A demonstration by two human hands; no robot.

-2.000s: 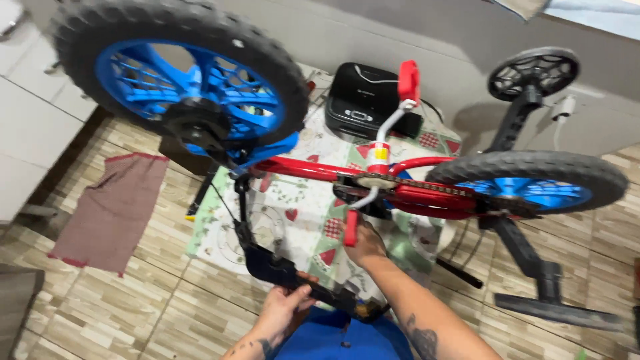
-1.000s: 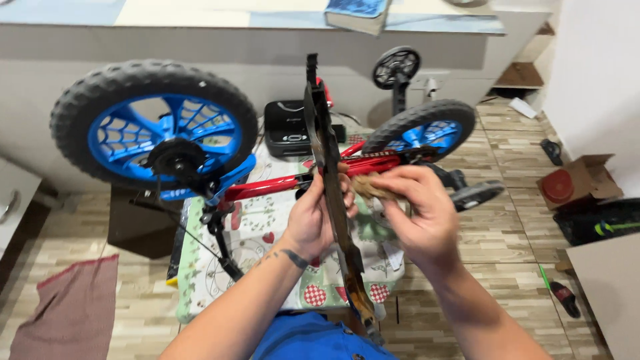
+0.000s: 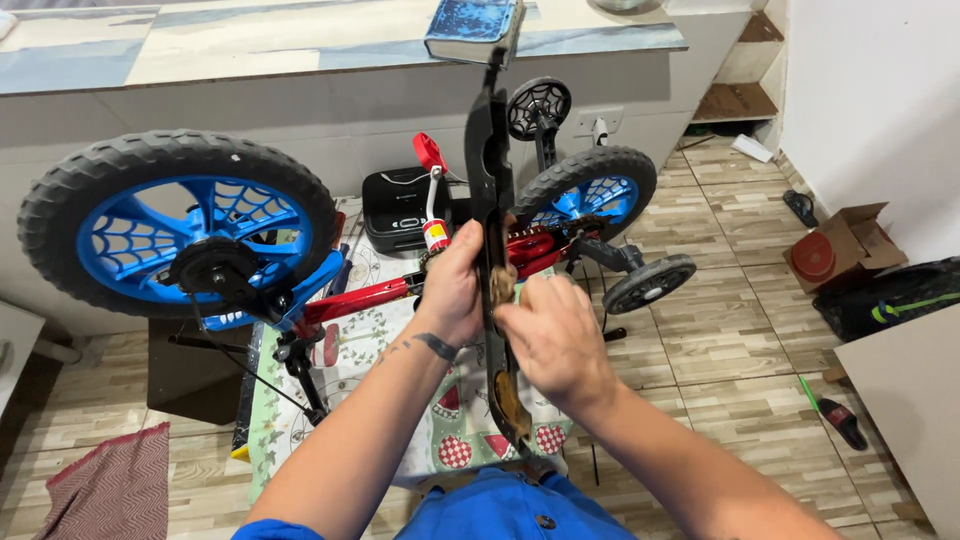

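A long black plastic part, seemingly a bicycle chain guard (image 3: 487,165), stands upright on edge in my left hand (image 3: 453,289), thumb along its side. Brown grime lines its inner side. Against that inner side my right hand (image 3: 559,337) presses a crumpled brown cloth (image 3: 502,286), fingers bent around it. Behind them a red child's bicycle (image 3: 360,298) lies upside down on a table with a patterned tablecloth (image 3: 454,420). Its blue-rimmed front wheel (image 3: 199,225) is at the left, the rear wheel (image 3: 592,199) and training wheels (image 3: 649,283) at the right.
A black appliance (image 3: 405,210) stands behind the frame by the wall. A blue book (image 3: 472,30) rests on the counter (image 3: 225,45). On the tiled floor are a brown mat (image 3: 112,487), a cardboard box (image 3: 847,247) and a sandal (image 3: 841,424). A white cabinet corner (image 3: 907,375) juts in at right.
The black guard, low over the table two seconds ago, is now raised upright between my hands. My right hand, earlier near the pedal, has come to the guard with the cloth. The view has shifted.
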